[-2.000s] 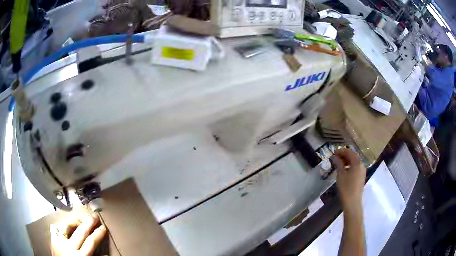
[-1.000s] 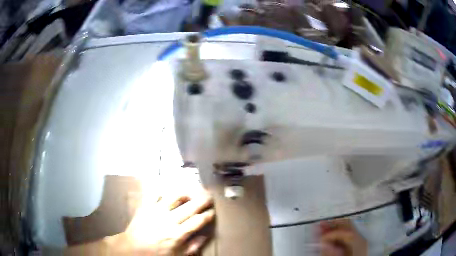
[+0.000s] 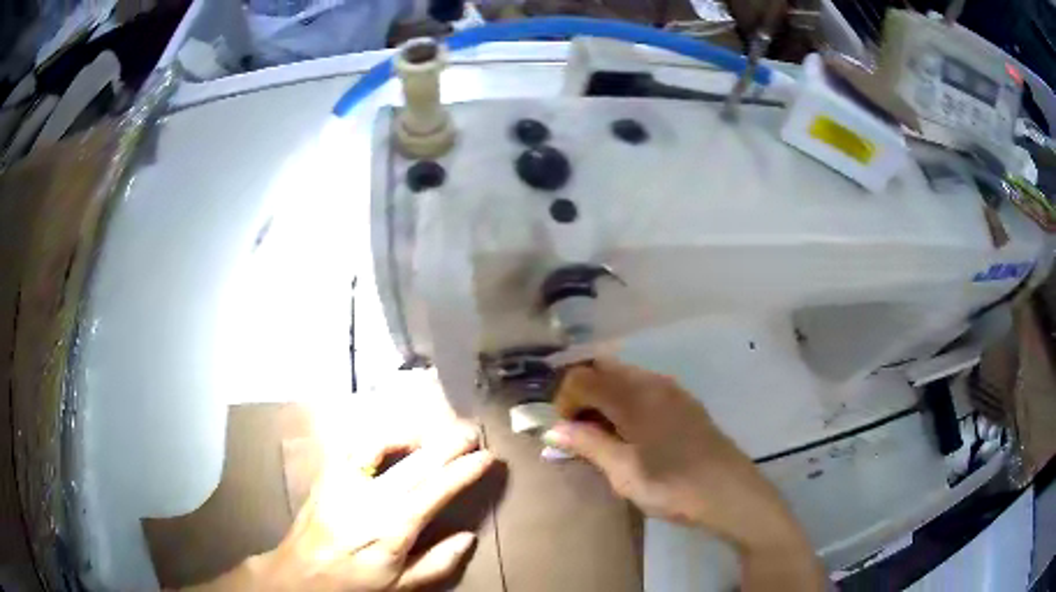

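A brown garment panel lies under the head of the off-white sewing machine, with a curved cut edge at its left. A smaller brown piece seems to lie on it. My left hand lies flat on the cloth, fingers spread toward the needle area and washed out by lamp light. My right hand is at the pale knurled knob right of the needle area, thumb and fingers pinching something small and pale just beside it; what it is cannot be told. The needle and presser foot are hidden.
A cream ribbed post stands on the machine head, with a blue flexible neck behind. A white box with yellow label and a control panel are at back right. A film-edged brown stack is at far left.
The view has swung left. My right hand has moved from the machine's right end to the knob beside the needle area. My left hand stays on the cloth.
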